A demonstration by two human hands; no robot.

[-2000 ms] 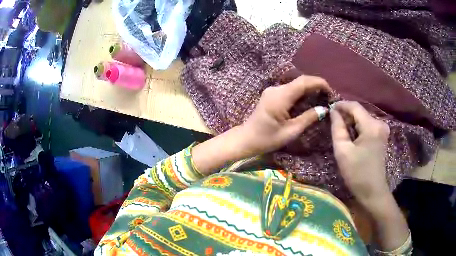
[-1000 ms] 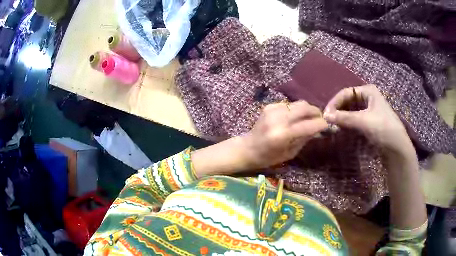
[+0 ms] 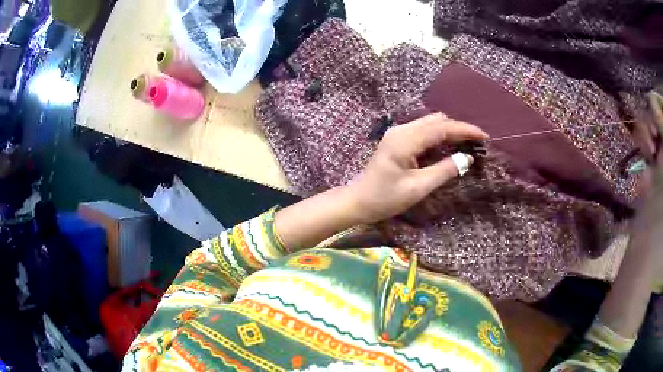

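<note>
The purple-brown tweed coat [image 3: 501,232] lies over the table and against my top, with smooth maroon lining [image 3: 494,109] facing up. My left hand [image 3: 414,163] pinches the tweed edge and a small dark button [image 3: 471,149] between thumb and fingers; a white cover sits on the thumb. My right hand [image 3: 647,145] is at the right edge, blurred and partly cut off. A pale sewing thread [image 3: 538,134] runs taut over the lining between the hands. No needle can be made out. Dark buttons [image 3: 379,127] sit on the tweed to the left.
Pink thread cones [image 3: 177,99] lie on the pale table [image 3: 123,43] at the left. A translucent plastic bag [image 3: 247,51] lies beside them over a dark heap. Another dark garment [image 3: 538,33] is at the far right. A red container [image 3: 120,320] and boxes stand on the floor.
My right hand has moved from beside my left fingertips out to the right edge, and the thread is drawn taut. My left hand has turned, showing the white thumb cover.
</note>
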